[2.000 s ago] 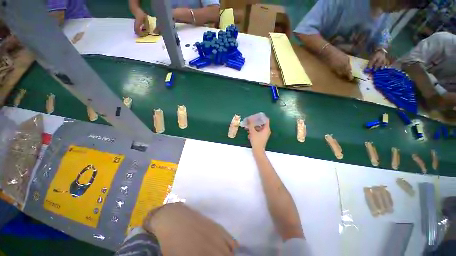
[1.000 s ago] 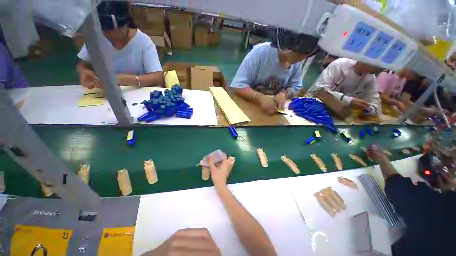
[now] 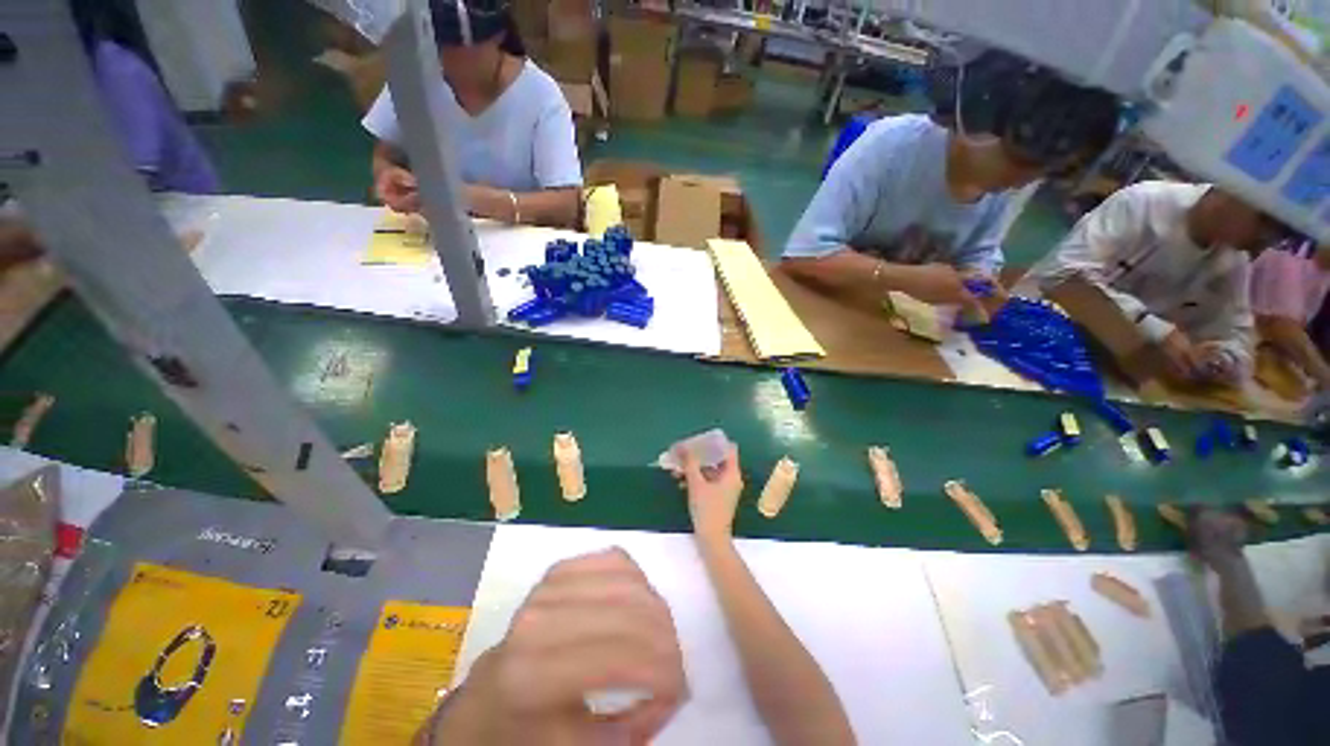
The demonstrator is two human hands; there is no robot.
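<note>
My right hand (image 3: 713, 488) holds a small translucent whitish squeeze bottle (image 3: 697, 453) over the green conveyor belt (image 3: 642, 401), its nozzle pointing left. A tan part (image 3: 778, 485) lies on the belt just right of my hand, apart from it. Two more tan parts (image 3: 569, 466) lie left of the bottle, and several others are spaced along the belt. My left hand (image 3: 591, 649) is large, blurred and close to the camera at bottom centre, fingers curled; whether it holds anything cannot be told.
Blue cylinders (image 3: 584, 280) are piled on the opposite bench beside a yellow sheet stack (image 3: 761, 299). Workers sit opposite. A grey post (image 3: 190, 306) crosses the left side. Tan parts (image 3: 1053, 646) lie grouped at right, near another person's dark-sleeved arm (image 3: 1257, 641).
The camera view has shifted. The bottle, earlier over a tan part, is now left of the nearest part. My left hand is higher and larger in view.
</note>
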